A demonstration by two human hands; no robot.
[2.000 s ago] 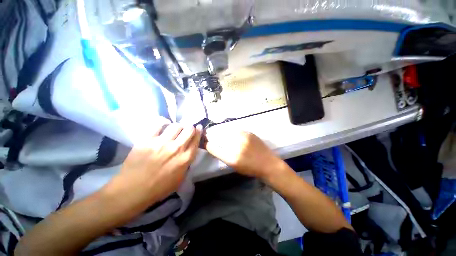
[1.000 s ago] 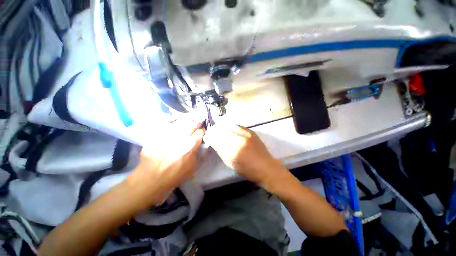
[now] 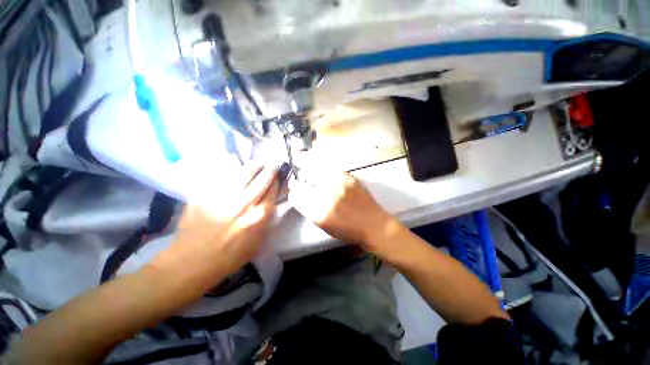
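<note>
The pale garment piece with black stripes (image 3: 107, 207) lies left of the needle and hangs over the table's front edge. My left hand (image 3: 231, 217) presses on its edge just in front of the presser foot (image 3: 291, 132). My right hand (image 3: 338, 207) is close beside it, fingers bent at a small dark strip (image 3: 284, 173) between the two hands. Lamp glare washes out the fingertips, so what the right fingers grip cannot be told.
A black phone (image 3: 426, 135) lies on the machine bed, with a blue-handled tool (image 3: 501, 123) right of it. A red item with metal loops (image 3: 579, 117) is at the table's right end. A blue crate (image 3: 476, 249) holds pieces below. A blue plastic stick (image 3: 157, 117) hangs left.
The view has shifted a little. Both hands stay close together in front of the presser foot, and the dark strip between them shows more clearly than one second ago.
</note>
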